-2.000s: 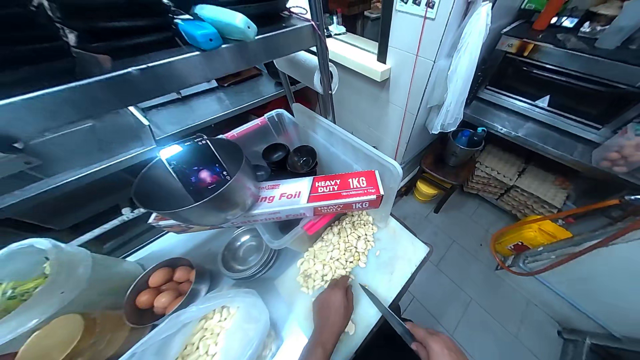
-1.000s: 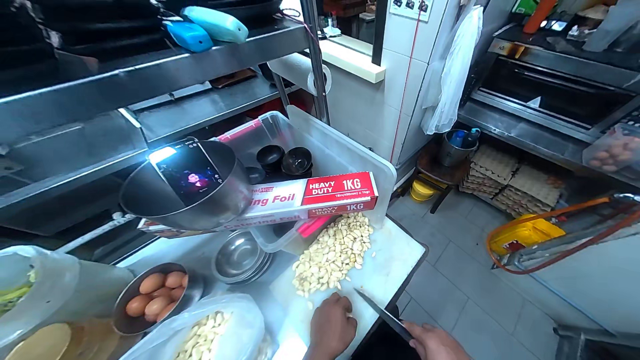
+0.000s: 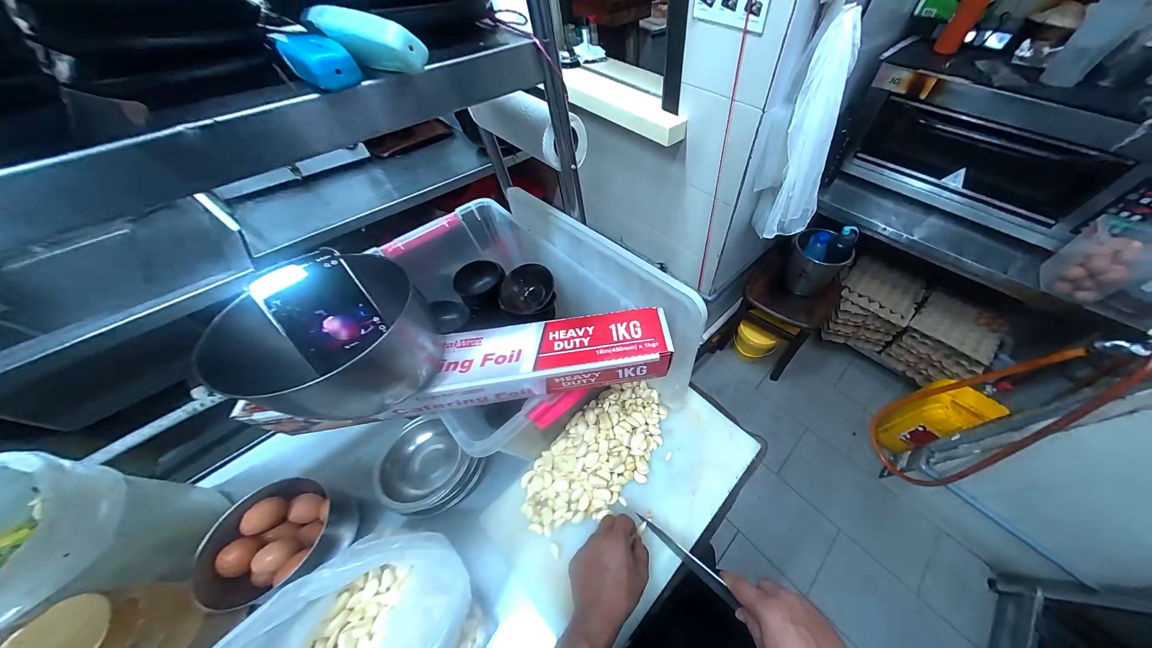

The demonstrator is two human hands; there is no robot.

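Observation:
A knife (image 3: 689,560) is gripped by its handle in my right hand (image 3: 781,612), its blade pointing up and left with the tip close to the fingers of my left hand (image 3: 609,571). Those fingers are bent down on the white cutting board (image 3: 711,450) at the near end of a pile of peeled garlic cloves (image 3: 598,454). A small pale piece shows at the fingertips; whether they pinch it cannot be told. A plastic bag (image 3: 432,576) with more cloves lies to the left of the board.
Brown eggs fill a metal bowl (image 3: 207,576) at left, near stacked steel bowls (image 3: 423,463). A catering foil box (image 3: 585,346) lies across a clear plastic tub (image 3: 621,261), beside a large pot (image 3: 360,378) with a lit phone (image 3: 319,310) on it. Metal shelving (image 3: 270,126) stands behind.
Both hands have stayed near the close end of the garlic pile, the right one keeping hold of the knife. The knife tip is now close to the left fingers.

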